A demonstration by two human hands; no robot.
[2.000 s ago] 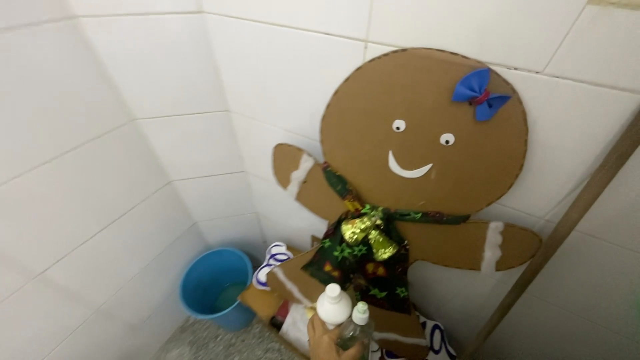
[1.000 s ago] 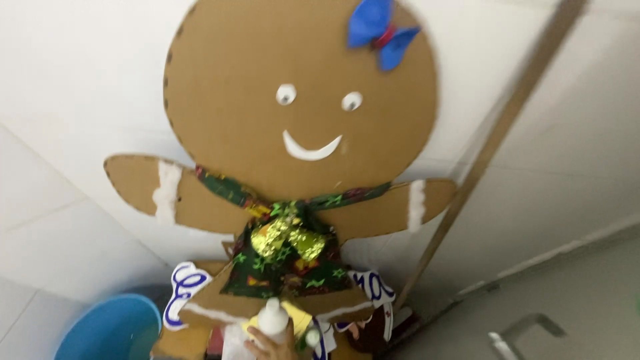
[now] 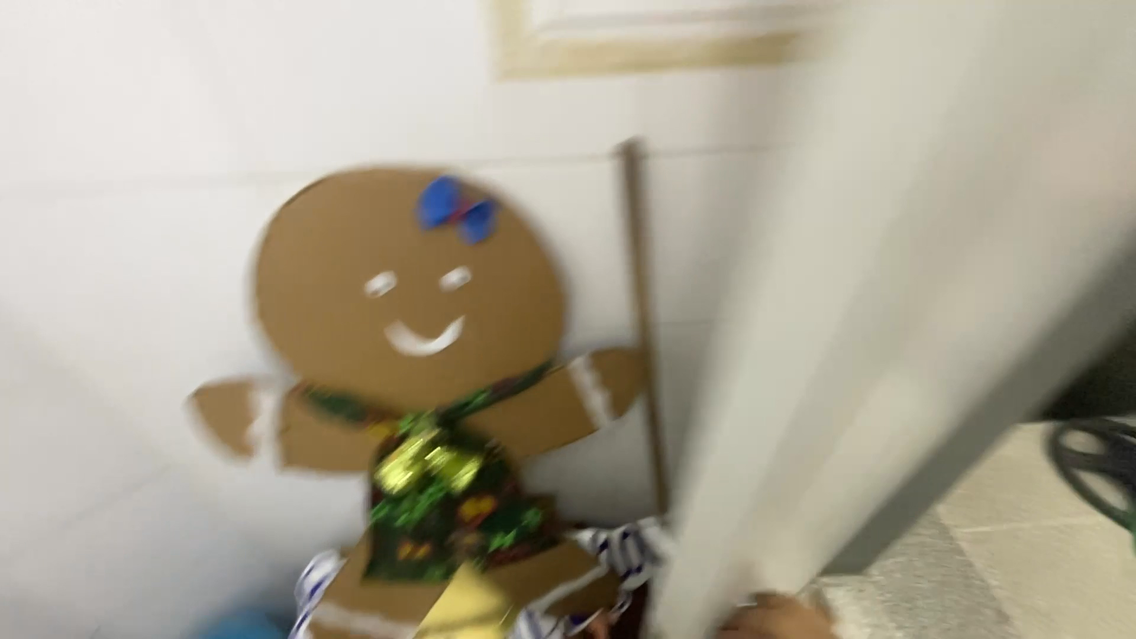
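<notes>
A blurred hand, apparently my right hand (image 3: 774,619), shows at the bottom edge, right beside the lower end of a pale door or panel edge (image 3: 799,293). Its fingers are mostly cut off, so its grip is hidden. My left hand is out of sight. Against the tiled wall stands a large cardboard gingerbread figure (image 3: 408,275) with a blue bow (image 3: 457,209), white eyes and a smile. It wears a dark green patterned cloth apron (image 3: 444,524) with shiny gold bells (image 3: 430,466). A yellow piece (image 3: 469,608) lies low in front of it.
A wooden stick (image 3: 645,328) leans by the figure's arm. The top of a blue bucket (image 3: 241,626) shows at bottom left. White cutouts with blue lettering (image 3: 626,550) flank the figure's base. Beyond the panel are floor tiles (image 3: 1021,506) and a dark round-handled object (image 3: 1096,466).
The view has swung, and the pale panel now fills much of the right side. The white bottle, held in a hand earlier, is out of view.
</notes>
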